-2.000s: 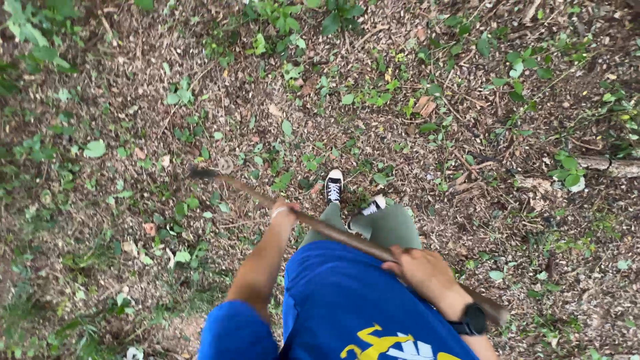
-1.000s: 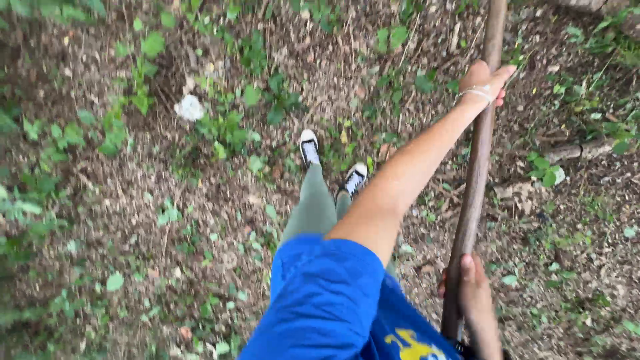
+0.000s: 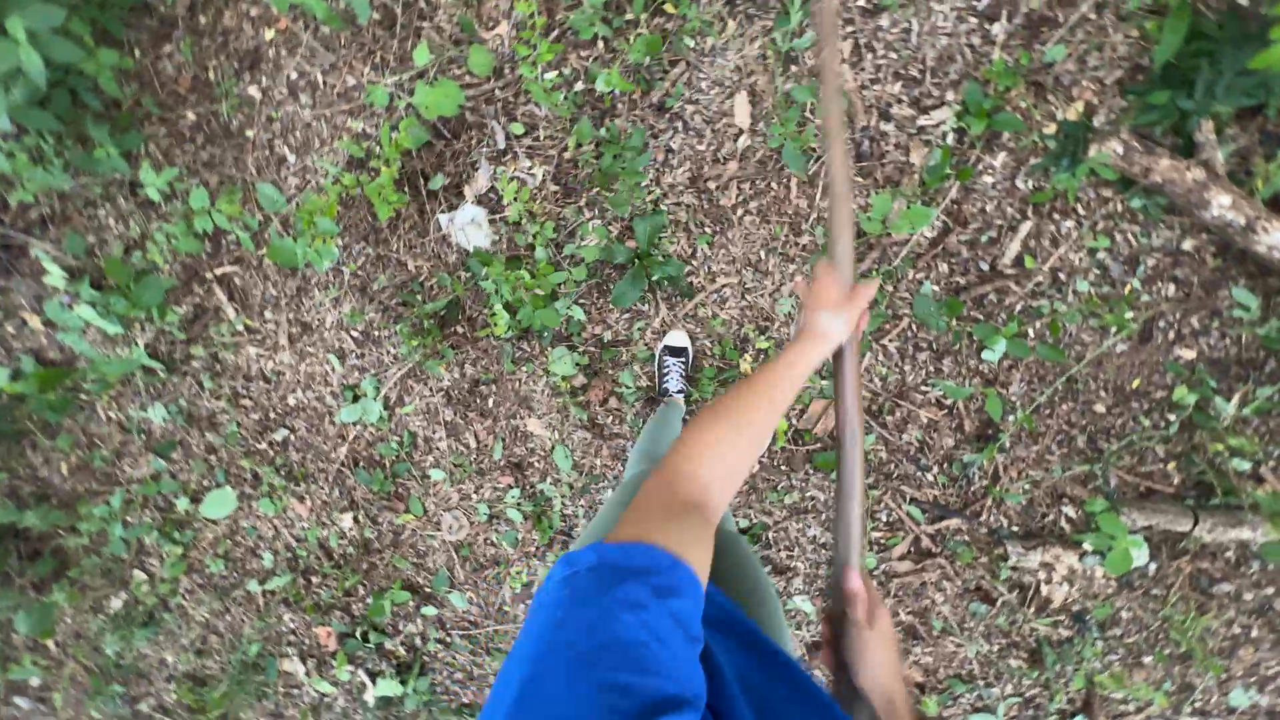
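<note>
A long brown wooden pole [image 3: 848, 450] runs nearly upright through the head view, right of my body, from the top edge to the bottom. My left hand [image 3: 832, 305] is on its upper part, the arm stretched across in front of me, with the thumb or a finger sticking out to the right. Lower down, close to my right side, my right hand [image 3: 868, 640] is closed around the pole and slightly blurred. The pole's far end lies outside the view.
Wood chips, dry leaves and low green plants [image 3: 530, 290] cover the ground. A pale crumpled thing [image 3: 467, 226] lies ahead to the left. A fallen log [image 3: 1200, 190] is at the upper right, and a shorter piece of wood [image 3: 1190, 522] at the right. One black-and-white sneaker [image 3: 675, 365] shows.
The pole has swung from slanting across my body, two seconds ago, to nearly upright on my right. My left arm has crossed over with it. Both hands remain on the pole.
</note>
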